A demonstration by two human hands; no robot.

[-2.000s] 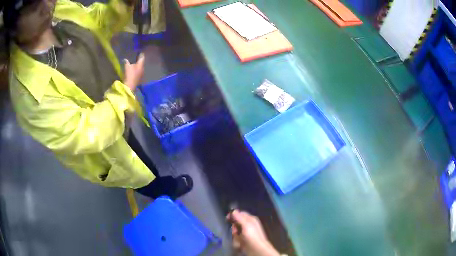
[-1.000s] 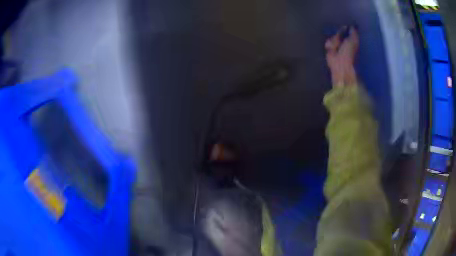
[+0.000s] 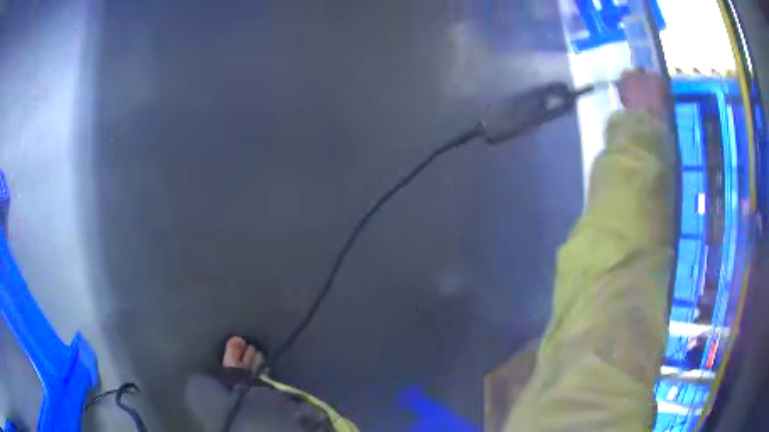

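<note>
A dark oblong power adapter hangs in the air, blurred, with a black cord curving from it to the lower left. My right hand, in a yellow-green sleeve, is at the upper right by a pale strip. It is blurred and appears closed on the adapter's short lead; its fingertips and any plug are hidden. A small skin-coloured patch shows at the lower left beside the cord, next to dark cloth. I cannot tell whether it is part of my left hand or a foot.
The pale strip runs down the right side, with blue racks beyond it. Part of a blue plastic frame stands at the lower left. A brown box-like surface and a blurred blue shape are at the bottom.
The view has dropped from the bench to the dark area under it. In the last second my right hand has moved to the pale strip, and the adapter now hangs beside it.
</note>
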